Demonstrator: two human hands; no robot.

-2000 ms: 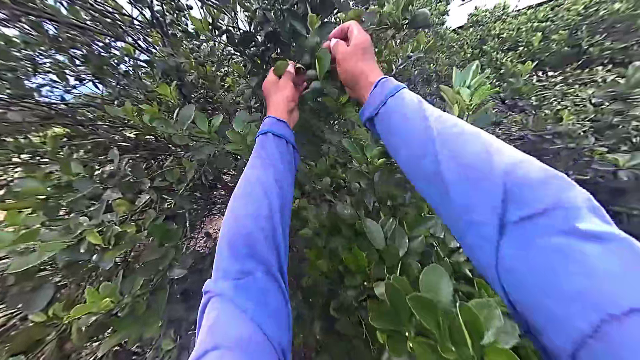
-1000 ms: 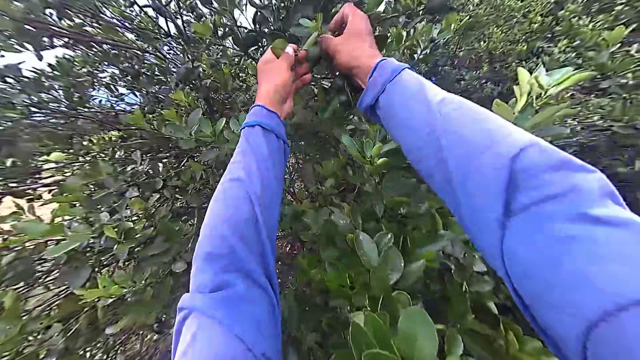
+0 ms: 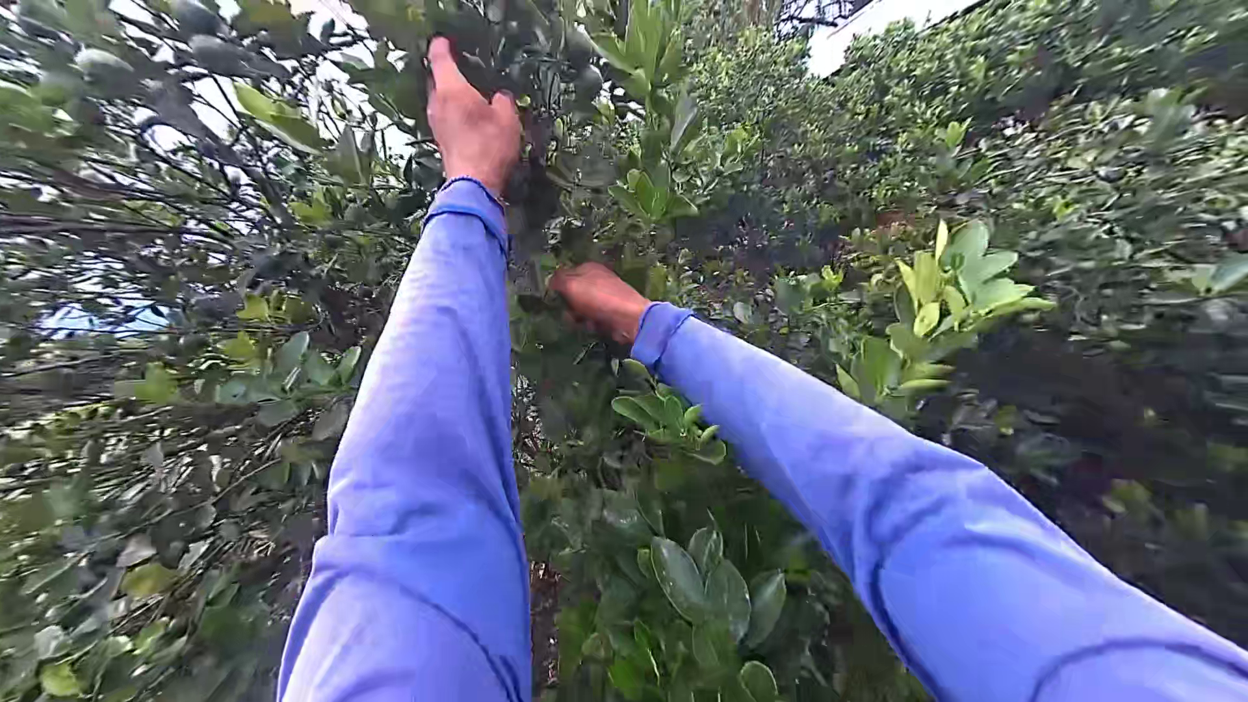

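Observation:
My left hand (image 3: pixel 473 127) reaches up into the leaves near the top of the view, its index finger raised and thumb apart; leaves and shade hide its other fingers. Lower and to the right, my right hand (image 3: pixel 600 300) is among dark foliage beside the shaded middle of the bush. Its fingertips are hidden, so whether it holds anything cannot be told. Both forearms wear blue sleeves. Light green leaves (image 3: pixel 651 195) grow to the right of my left hand, and a leafy sprig (image 3: pixel 673 419) lies just below my right wrist.
Thin branches (image 3: pixel 224 166) spread at the upper left. A pale green shoot (image 3: pixel 931 312) stands to the right above my right forearm. Broad leaves (image 3: pixel 717 585) fill the lower middle between the arms. More dense foliage (image 3: pixel 1102 146) and a pale bright patch (image 3: pixel 877 29) lie behind.
My hands were close together at a green leaf or sprig high in the bush; they are now apart. My right hand has moved down, while my left hand stays high with its index finger extended.

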